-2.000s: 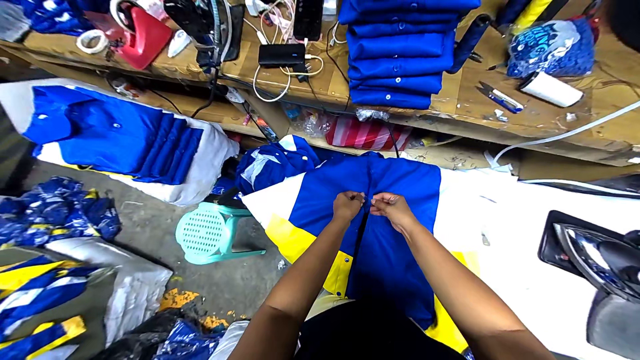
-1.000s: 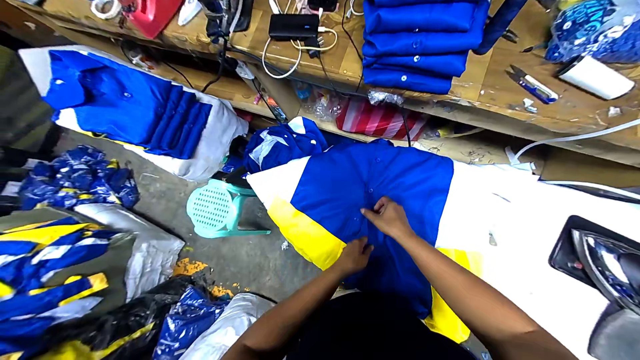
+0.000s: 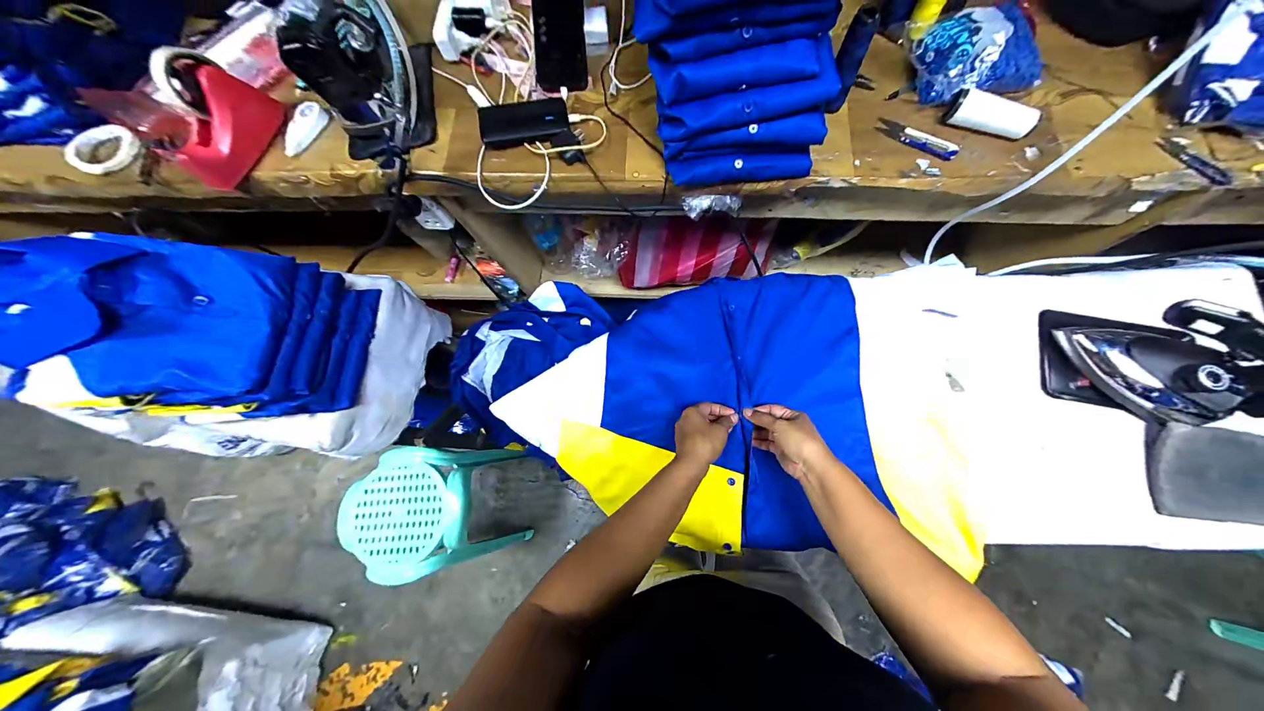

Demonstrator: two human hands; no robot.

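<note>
A blue, yellow and white garment (image 3: 800, 346) lies over the near end of a white-covered ironing surface (image 3: 1007, 494), its snap-buttoned front opening running toward my body. My left hand (image 3: 704, 433) pinches the left edge of that opening, fingertips closed on the cloth. Just across the gap, my right hand (image 3: 785, 436) pinches the right edge between thumb and finger. The fingertips of both hands nearly meet. Two snap buttons show on the yellow lower part. A steam iron (image 3: 1145, 370) rests on a dark pad at the right.
Folded blue garments are stacked on the wooden bench (image 3: 987, 178) and on a white-covered surface at left (image 3: 395, 316). A turquoise plastic stool (image 3: 395, 513) stands on the floor. A pale cord (image 3: 1076, 148) crosses the bench. Plastic-bagged garments (image 3: 89, 553) lie at lower left.
One second ago my left hand was lower on the garment and my right hand higher; now they are level and close together at the front opening, with the yellow buttoned edge showing.
</note>
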